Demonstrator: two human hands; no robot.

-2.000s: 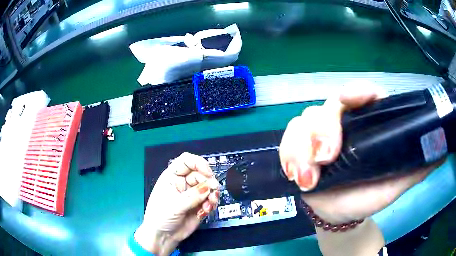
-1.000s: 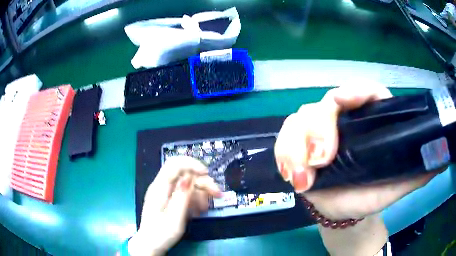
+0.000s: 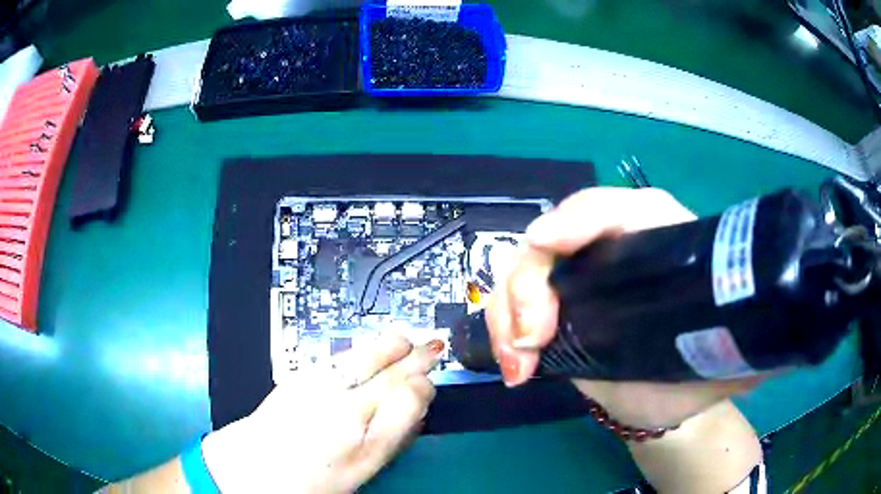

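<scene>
The tablet housing (image 3: 280,362) lies on the black work mat (image 3: 241,289), with the motherboard (image 3: 328,280), a dark bent heat pipe (image 3: 411,253) and a silver-white fan (image 3: 495,256) showing inside. My right hand (image 3: 541,299) grips the thick black electric screwdriver (image 3: 657,299), its front end low over the lower right part of the housing; the bit tip cannot be made out. My left hand (image 3: 357,405) is over the housing's lower edge, its fingertips close together beside the screwdriver's front end. Whether they hold something small cannot be seen.
The blue screw bin (image 3: 430,53) and black screw tray (image 3: 280,66) stand behind the mat. A black battery pack (image 3: 111,140) with a red and white plug lies beside the red slotted tray (image 3: 34,174) at left. Thin tweezers (image 3: 635,174) lie behind my right hand.
The view has tipped down, so bins and housing sit higher up. The screwdriver's front end has moved down to the housing's lower right. My left hand has moved right to meet it.
</scene>
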